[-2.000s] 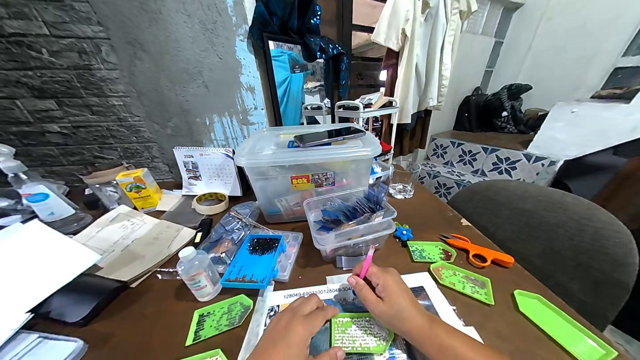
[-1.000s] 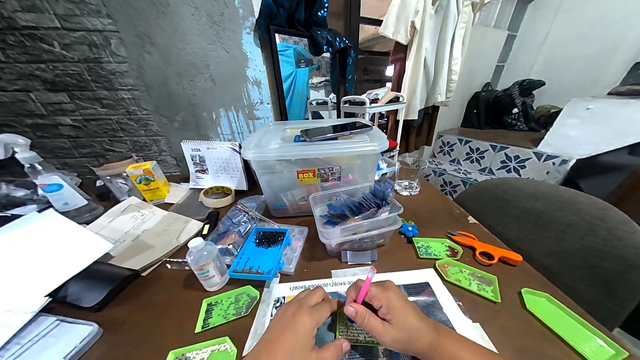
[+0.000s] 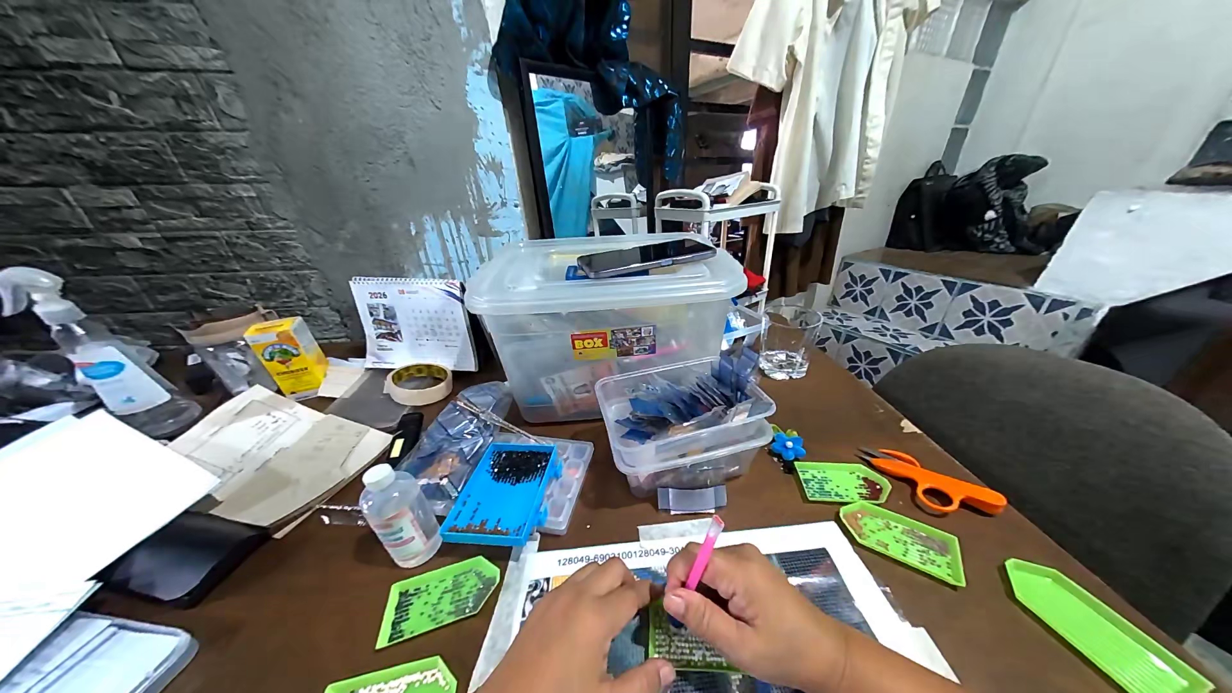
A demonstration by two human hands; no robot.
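My right hand (image 3: pixel 760 611) grips a pink applicator pen (image 3: pixel 705 552) upright, its tip down by a green bead tray (image 3: pixel 685 647). That tray lies on a diamond painting sheet (image 3: pixel 818 553) with a printed picture and white margins. My left hand (image 3: pixel 587 630) rests on the sheet at the tray's left side, thumb near its lower edge; whether it grips the tray is hard to tell. Left of the sheet is a green tray of dark beads (image 3: pixel 439 599), with a tray of pale beads (image 3: pixel 397 678) below it. A blue tray (image 3: pixel 501 493) holds black and brown beads.
Clear plastic boxes (image 3: pixel 608 375) stand behind the sheet, with a phone (image 3: pixel 647 258) on the large lid. A clear bottle (image 3: pixel 398 517) is left. Orange-handled scissors (image 3: pixel 936 484), several green trays (image 3: pixel 905 542) and a water glass (image 3: pixel 787 339) are right. A grey chair (image 3: pixel 1068 462) adjoins the table.
The green tray between my hands lay flat and largely uncovered two seconds ago; my right hand with the pink pen has since moved over it and covers part of it.
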